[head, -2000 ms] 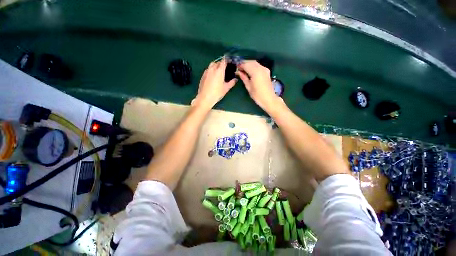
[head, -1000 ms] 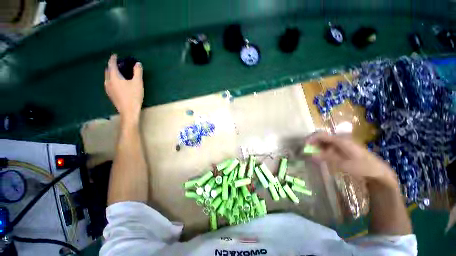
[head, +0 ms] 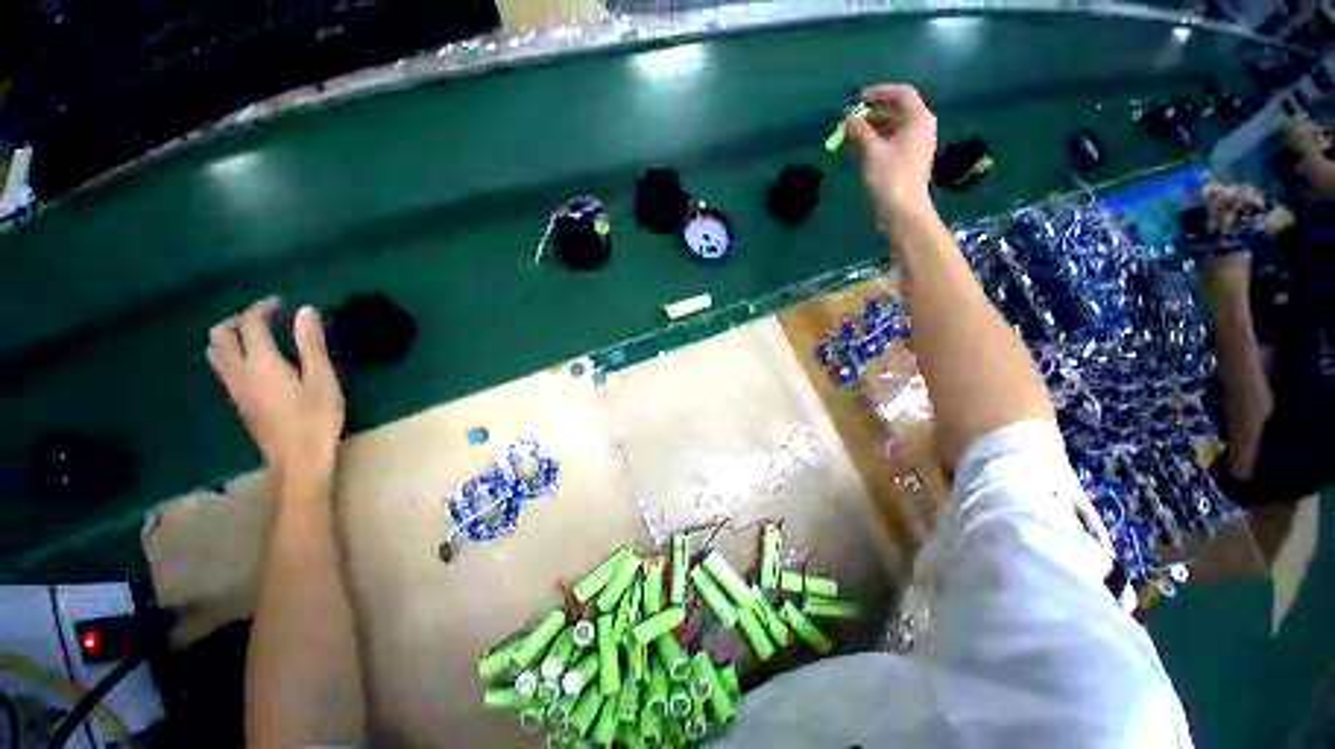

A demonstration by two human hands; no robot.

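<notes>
My right hand (head: 896, 144) is over the green belt (head: 483, 315) at the upper right, its fingers closed on a green battery cell (head: 838, 136). My left hand (head: 281, 384) is over the belt at the left, fingers spread and empty, just left of a black housing (head: 372, 328). Another cell (head: 687, 307) lies alone on the belt's near edge. A loose pile of green battery cells (head: 615, 644) lies nearest my body. Linked blue-and-white circuit boards (head: 491, 498) lie on the cardboard (head: 395, 585).
Black housings (head: 660, 199) stand along the belt; one shows a white round face (head: 707, 233). A large tangled heap of wired boards (head: 1098, 351) is at right. Another person's arm (head: 1242, 344) shows at far right. A white box (head: 110, 644) with a red lit switch is at lower left.
My right hand has moved from over the bench up to the belt with a cell. My left hand has let go of a black housing and opened. The view has shifted.
</notes>
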